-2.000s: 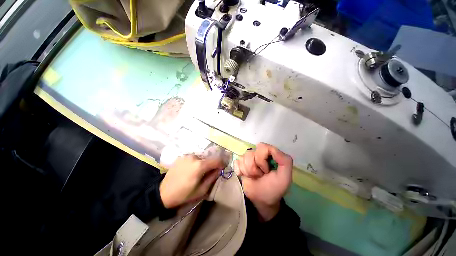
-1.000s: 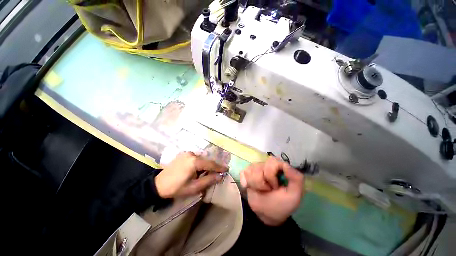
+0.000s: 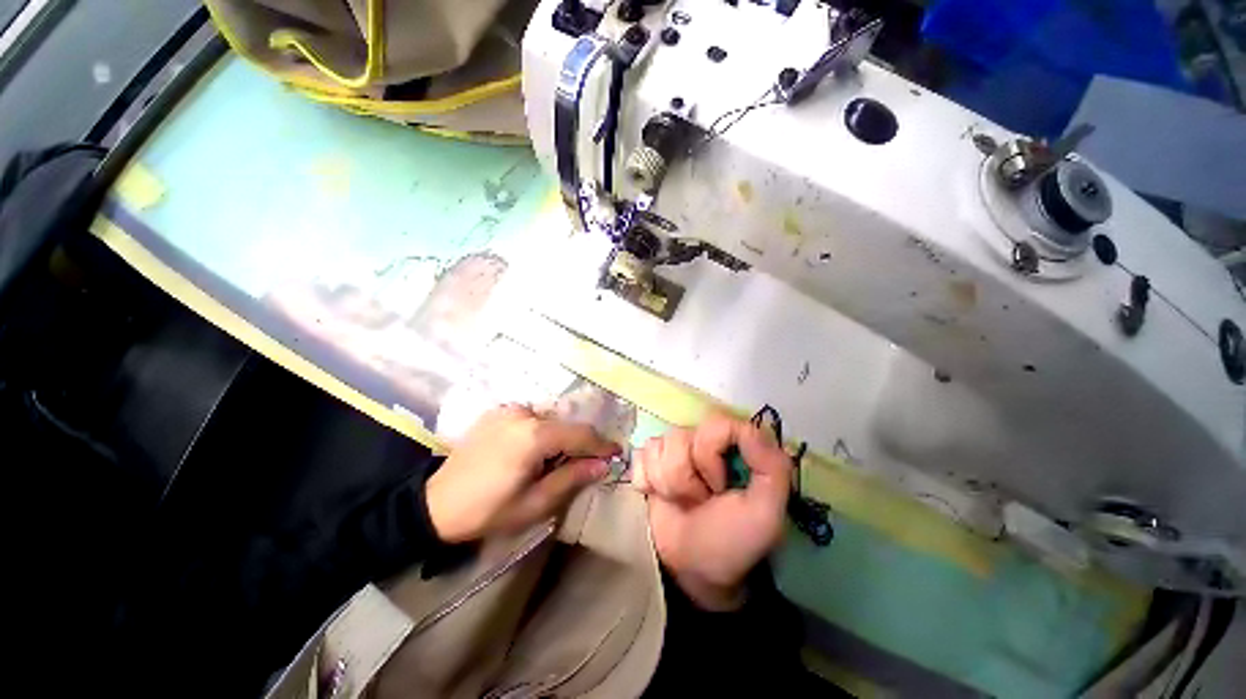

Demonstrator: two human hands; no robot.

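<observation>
A beige canvas bag (image 3: 601,580) lies over my lap, its edge raised to the table's front edge. My left hand (image 3: 513,478) pinches the bag's top corner by a small metal ring (image 3: 618,467). My right hand (image 3: 717,498) is closed in a fist just right of the corner, its fingertips close to the ring. A small tool with a green end (image 3: 739,468) shows in the right fist; the rest of it is hidden. A black cord (image 3: 809,516) hangs in loops beside the right hand.
A white sewing machine (image 3: 875,260) stands across the right side, its presser foot (image 3: 642,284) beyond my hands. A beige bag with yellow edging (image 3: 437,55) lies at the back left. The green table (image 3: 328,184) has a pale yellow taped edge. A blue item (image 3: 1052,55) is at the back right.
My right hand pulled away to the right of the corner, then came back close to it. The black cord now hangs beside the right hand. My left hand still pinches the corner.
</observation>
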